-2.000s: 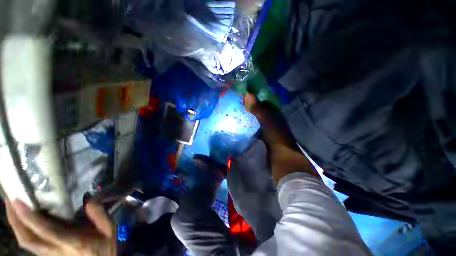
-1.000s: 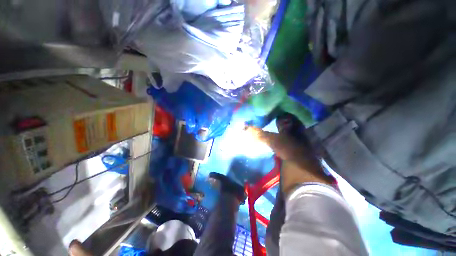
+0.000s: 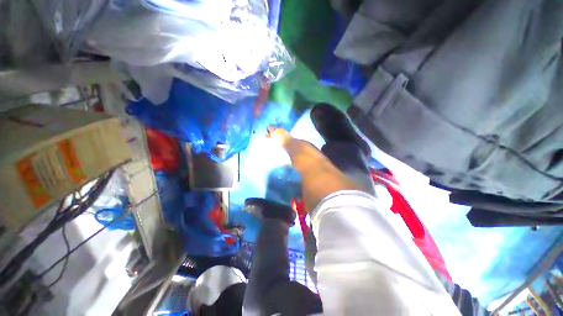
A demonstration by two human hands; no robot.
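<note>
My right hand (image 3: 279, 136) is at the end of a bare forearm and white sleeve. It reaches toward the blue floor, small and washed out by glare, so its fingers and anything in them cannot be made out. My left hand is out of the picture. A crumpled blue plastic bag (image 3: 207, 117) lies beside my right hand, below a large shiny clear plastic bag (image 3: 216, 46). A grey metal plate or pedal (image 3: 213, 170) is on the floor near the blue bag.
A cardboard box (image 3: 62, 163) with orange marks and dark cables are at left. A red stool (image 3: 410, 216) stands by my dark-shod feet. Grey garments (image 3: 469, 105) hang at upper right. A blue lattice crate (image 3: 297, 265) is at the bottom.
The left hand, seen earlier at the lower left, has left the picture. The view has shifted, so the box and bags sit further left. The right arm still reaches toward the floor.
</note>
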